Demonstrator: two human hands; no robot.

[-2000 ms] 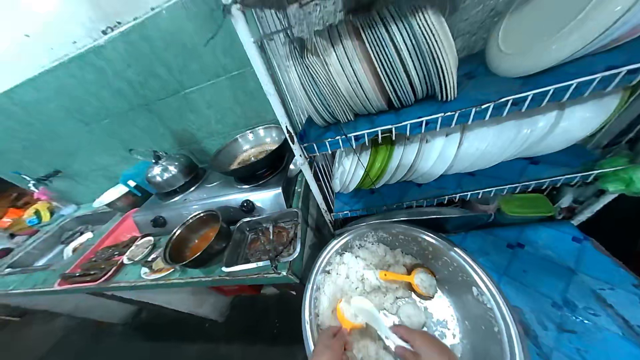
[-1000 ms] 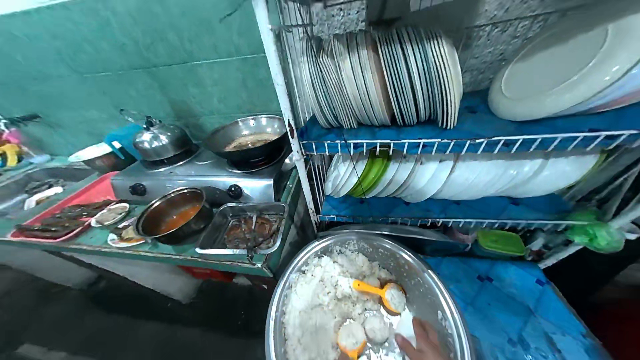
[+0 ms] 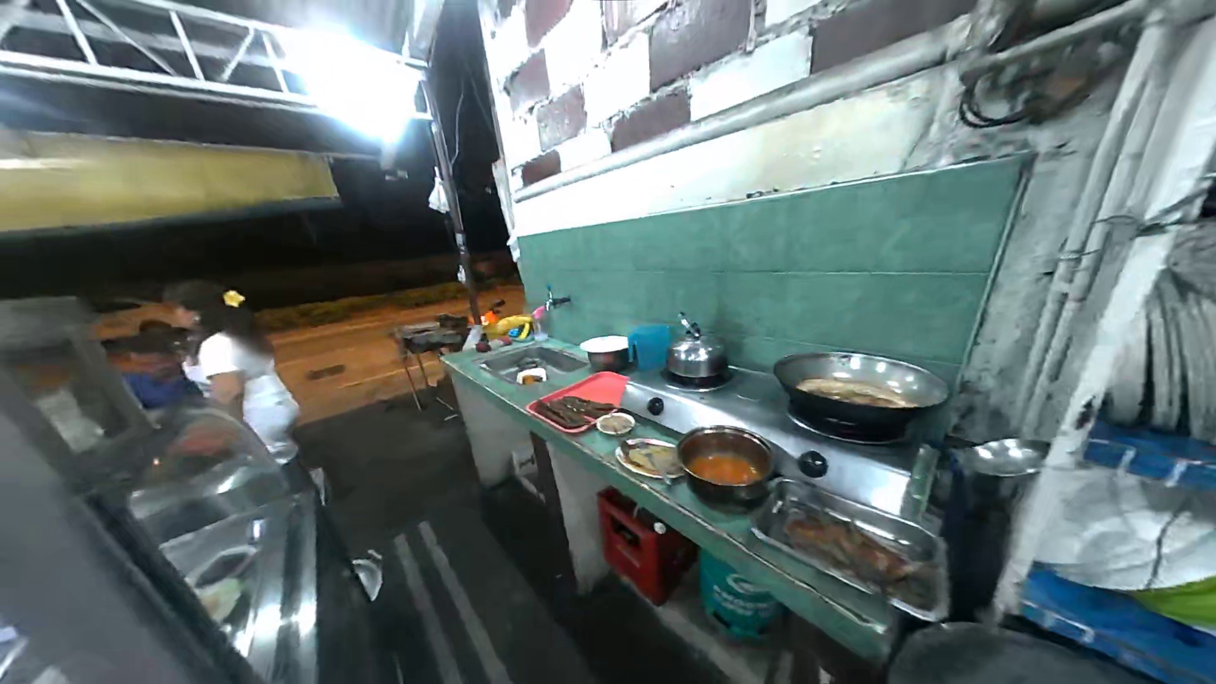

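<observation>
Neither of my hands shows in the head view now. On the green tiled counter stand a steel bowl of orange sauce [image 3: 724, 467], a rectangular metal tray of cooked food [image 3: 850, 551], a small plate of food [image 3: 652, 458] and a red tray [image 3: 581, 401] holding dark grilled pieces. A wok with food in it [image 3: 860, 391] rests on the right burner of the steel gas stove [image 3: 760, 418]. The kettle [image 3: 696, 358] sits on the left burner, beside a blue pitcher [image 3: 650, 347]. The large basin of rice is out of view.
A sink [image 3: 534, 363] is set in the counter's far end. Below are a red crate [image 3: 641, 551] and a teal gas cylinder [image 3: 739, 594]. A plate rack [image 3: 1073, 418] stands at right, a glass display case [image 3: 228, 532] at left. Beyond it is a person in white [image 3: 249, 389].
The view has swung far to the left, from the rack and rice basin to the counter and street. My hands, seen at the basin earlier, are out of view.
</observation>
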